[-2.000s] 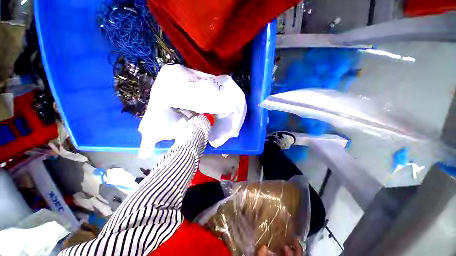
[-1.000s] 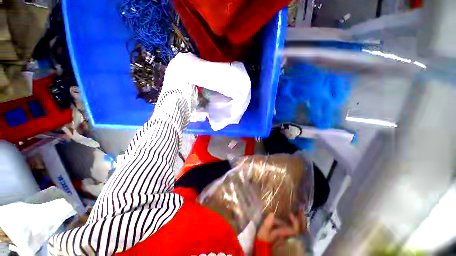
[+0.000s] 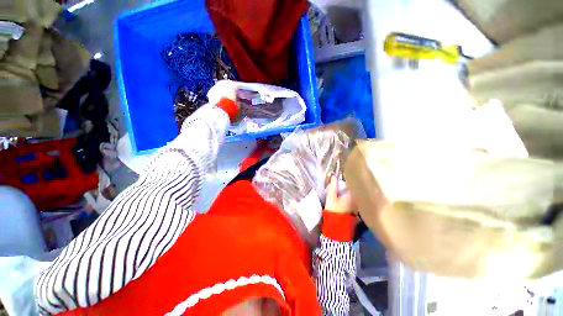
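A white plastic carrier bag [image 3: 289, 110] lies open in the blue bin [image 3: 137, 92], with dark packets inside. My left hand [image 3: 221, 92] is at its left rim; the hand is washed out and its fingers are unclear. A clear crinkled poly bag [image 3: 302, 162] with brownish contents and a white label is in my lap. My right hand [image 3: 339, 197] holds its right side, fingers partly hidden. Khaki cloth [image 3: 395, 228] lies over the white table's edge, just right of that hand.
The bin also holds dark red cloth [image 3: 256, 37] and blue tangled items [image 3: 192, 58]. A yellow-handled tool [image 3: 423, 47] lies on the white table [image 3: 401, 111]. More khaki cloth [image 3: 37, 86] is heaped at the far left, above a red crate [image 3: 49, 176].
The view has swung right, bringing in the table, khaki cloth and yellow tool. My left hand is now at the carrier bag's rim, and the bag's opening shows more of its contents.
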